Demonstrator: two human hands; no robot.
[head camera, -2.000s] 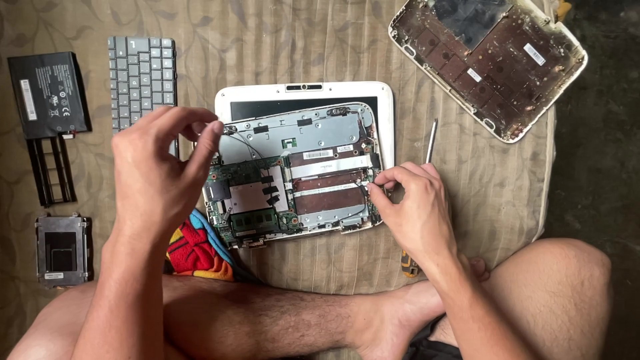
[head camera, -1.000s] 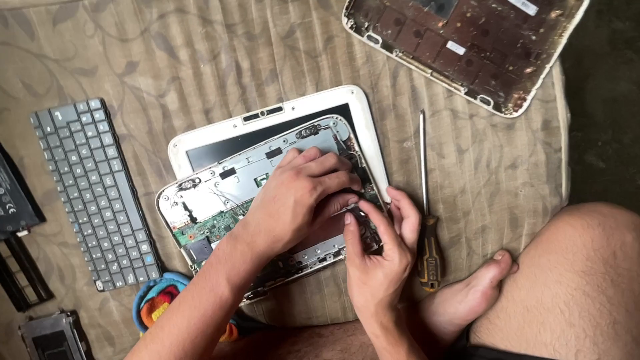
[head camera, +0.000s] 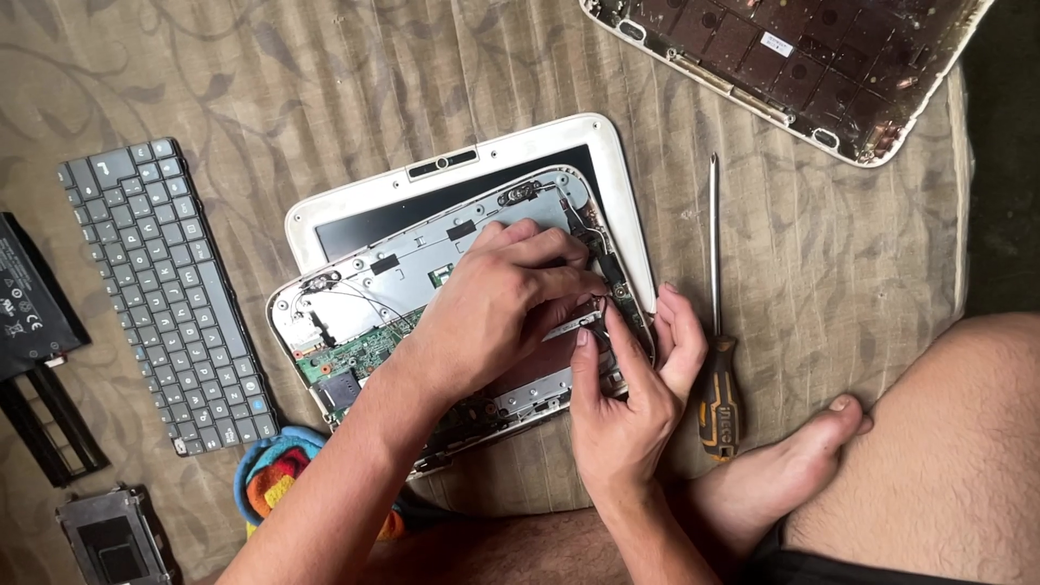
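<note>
An opened laptop base with a metal plate and green circuit board lies tilted over a white-framed laptop screen. My left hand reaches across the base, its fingers bent down near the right side. Close by, my right hand has its thumb and index finger at a small dark part or cable, at the base's right side. The fingertips of both hands nearly meet. Whether either hand grips the part cannot be made out. Thin black wires run over the plate's left part.
A loose keyboard lies left of the laptop, with a black battery and a metal drive caddy farther left. A screwdriver lies right of my right hand. A dirty bottom cover is at the upper right, a colourful cloth below the base.
My left hand has moved from the base's upper left corner to its right side, close to my right hand. The base now sits more tilted. The view has shifted closer.
</note>
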